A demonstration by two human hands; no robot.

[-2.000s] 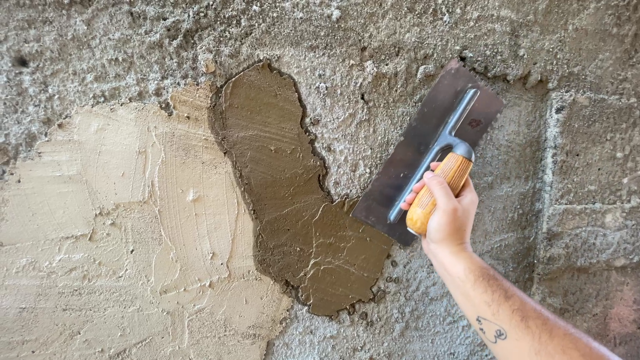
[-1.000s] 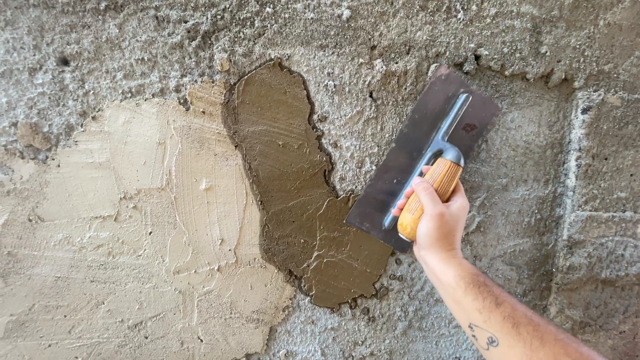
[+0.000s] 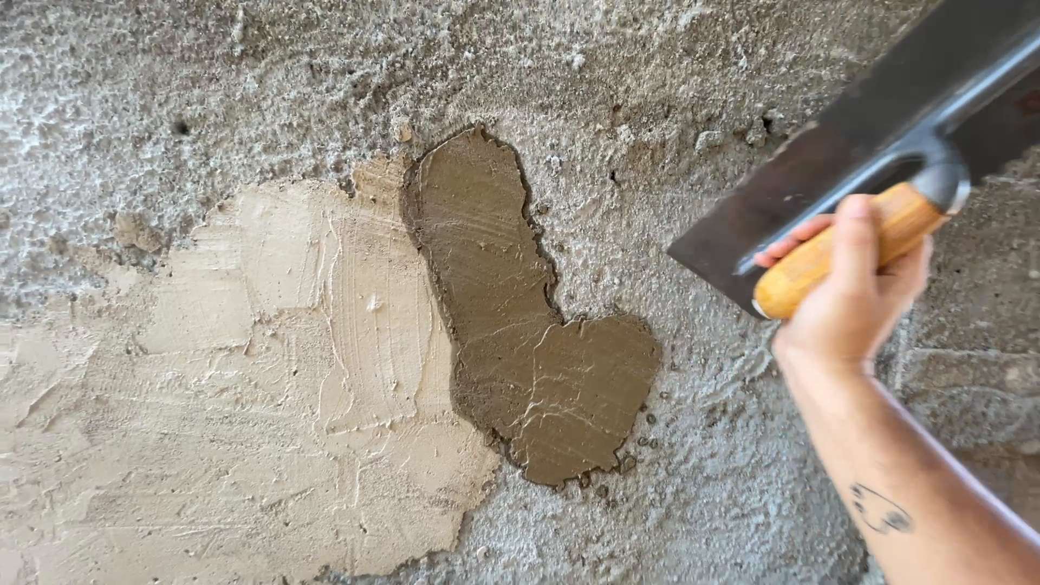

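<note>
My right hand [image 3: 853, 284] is closed around the wooden handle of a rectangular steel plastering trowel [image 3: 796, 171] at the upper right. The blade tilts up to the right, its far end cut off by the frame, and its lower corner lies to the right of the wet plaster. Dark brown wet plaster [image 3: 496, 260] forms an L-shaped patch in the middle of the wall. Its left edge meets a broad area of pale, dry-looking plaster [image 3: 244, 422]. My left hand is out of view.
Rough grey wall [image 3: 691, 504] surrounds both plaster areas. At the right, behind my forearm, the wall shows a ridge and block-like joints [image 3: 975, 357]. Small dark crumbs of plaster [image 3: 626, 463] cling near the wet patch's lower right edge.
The trowel in my right hand has moved right and away from the wet patch; its lower corner was at the patch's right side a second ago. That side of the patch now shows fully.
</note>
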